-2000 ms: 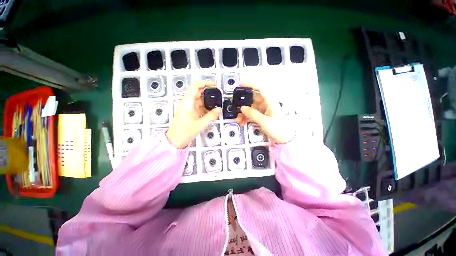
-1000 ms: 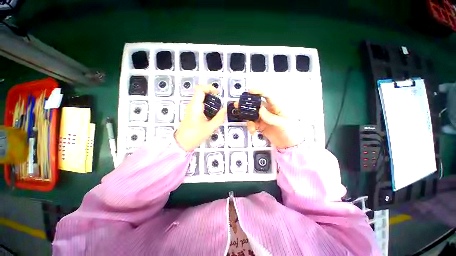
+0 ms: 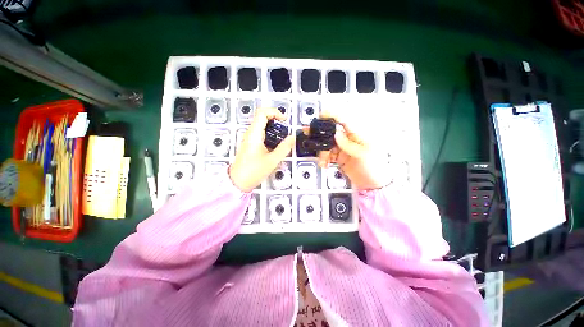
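Note:
My left hand (image 3: 255, 153) holds a black smartwatch unit (image 3: 276, 133), tilted, its dark face showing faint light marks. My right hand (image 3: 353, 155) holds a second black unit (image 3: 323, 133) by its side, with faint marks on its face. Both are held above the middle of the white compartment tray (image 3: 168, 118). Another black unit (image 3: 305, 144) lies in a pocket, partly hidden behind the right one. The top row holds black units face up (image 3: 310, 80). Lower rows hold mostly clear-edged units with dark central dots (image 3: 217, 142). My hands and sleeves hide some pockets.
A red basket (image 3: 80, 167) with sticks and pens, yellow cards (image 3: 104, 177) and a slim marker (image 3: 150, 174) lie left. A black device with reddish marks (image 3: 479, 191) and a clipboard (image 3: 533, 172) on a black tray (image 3: 485, 83) are right. A metal arm (image 3: 70, 71) is upper left.
Since the earliest frame, both units have tilted and their small bright screen marks have given way to fainter lines. The whole view has shifted, with the tray now slightly further right.

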